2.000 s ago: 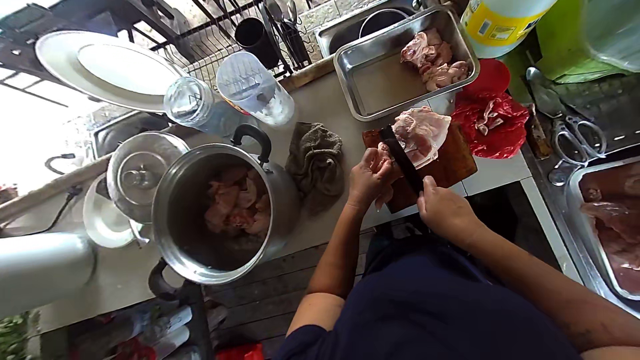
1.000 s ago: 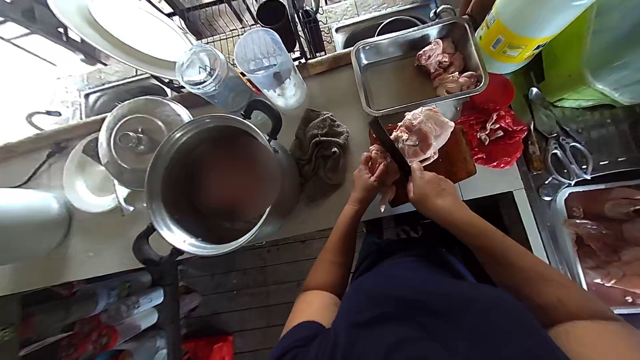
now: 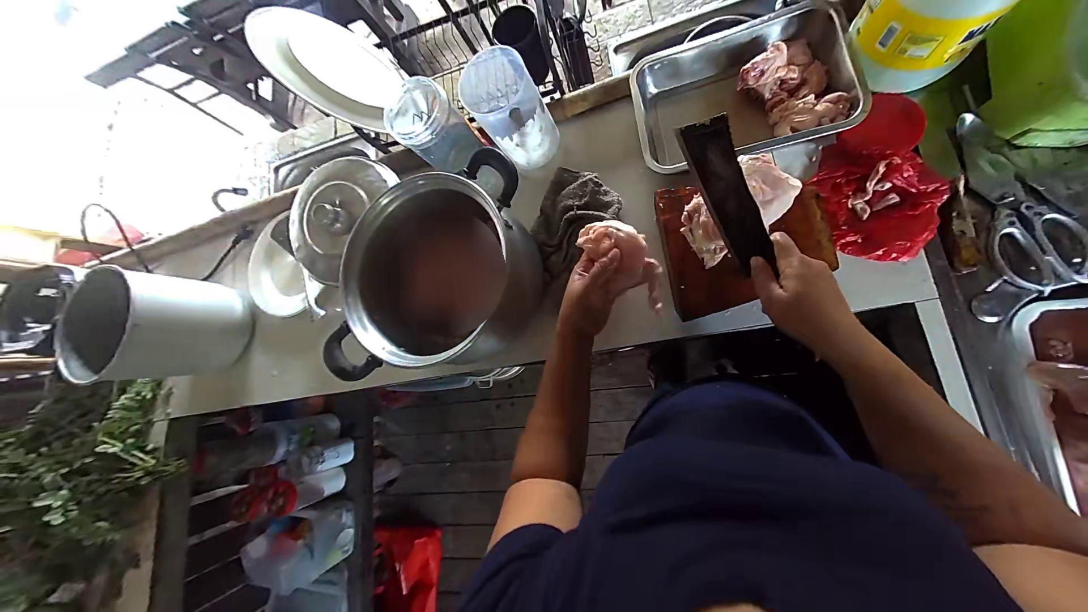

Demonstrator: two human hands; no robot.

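My left hand (image 3: 592, 285) holds a piece of raw poultry (image 3: 625, 251) in the air between the steel pot (image 3: 518, 280) and the wooden cutting board (image 3: 701, 293). A dark cloth (image 3: 574, 208) lies behind that piece. My right hand (image 3: 799, 289) is closed on the handle of a dark cleaver (image 3: 722, 187), its broad blade over the board. More raw poultry (image 3: 769, 187) rests on the board, partly hidden by the blade. Several raw pieces (image 3: 790, 89) lie at the right of a steel tray (image 3: 659, 140) behind the board. The pot's contents are blurred.
A red plastic bag (image 3: 914, 212) with scraps lies right of the board, near kitchen shears (image 3: 1020, 212). Another tray (image 3: 1028, 331) with raw meat is at the right edge. A steel lid (image 3: 330, 212), clear plastic containers (image 3: 510, 106) and a metal cylinder (image 3: 178, 323) stand around the pot.
My left hand has moved left, off the board, with a piece of poultry. The cleaver, still in my right hand, is now clear of the left hand and over the remaining poultry.
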